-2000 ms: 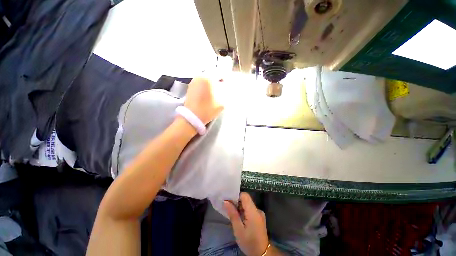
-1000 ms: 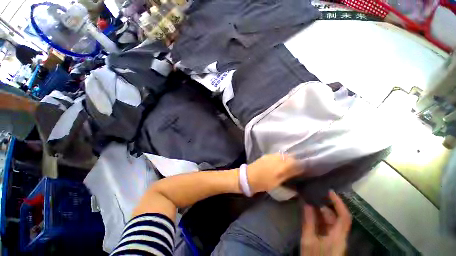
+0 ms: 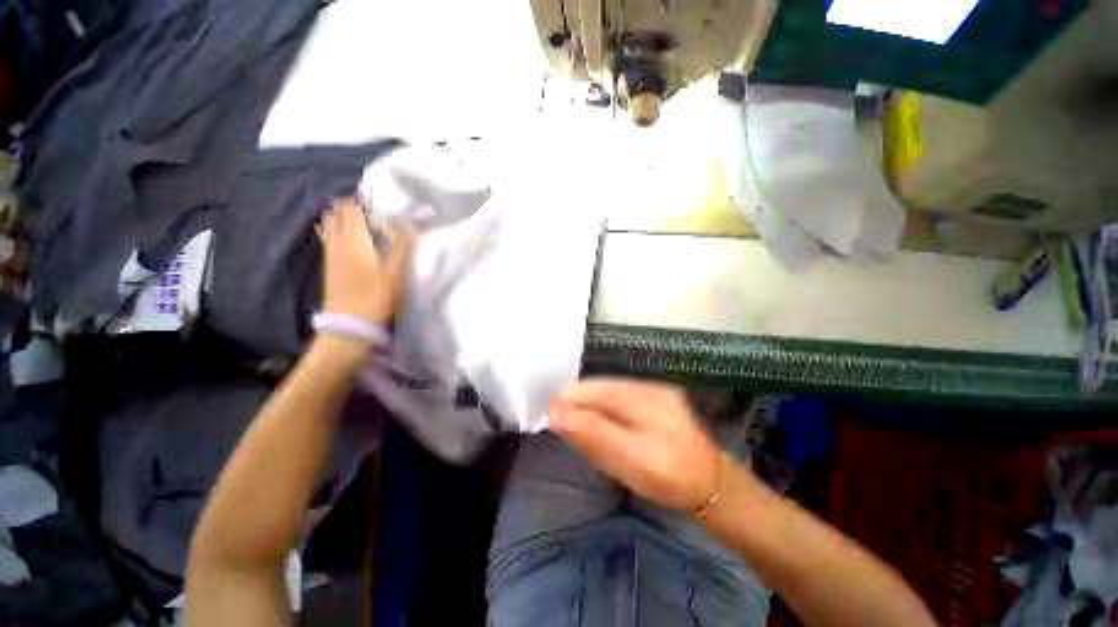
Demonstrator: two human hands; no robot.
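Observation:
A garment panel with a white lining piece (image 3: 521, 294) and dark-grey cloth (image 3: 264, 245) lies at the left of the sewing machine table, its front part hanging over the edge. My left hand (image 3: 358, 263) is on the dark cloth beside the bunched lining, fingers spread; whether it grips the cloth is unclear. My right hand (image 3: 638, 439) pinches the lining's front corner at the table edge. The sewing machine head (image 3: 662, 37) is above, with the needle area partly washed out by bright light.
White cut pieces (image 3: 819, 165) lie right of the needle area. A marker-like tool (image 3: 1021, 277) lies near the right end. The green ruler-marked edge (image 3: 785, 364) borders the table front. Heaped dark cloth (image 3: 110, 135) and a printed white sack (image 3: 168, 284) are at left. A red basket (image 3: 901, 514) is below right.
The view has swung back from the left side to the machine. My left hand has moved onto the dark cloth left of the lining. My right hand now holds the lining's corner.

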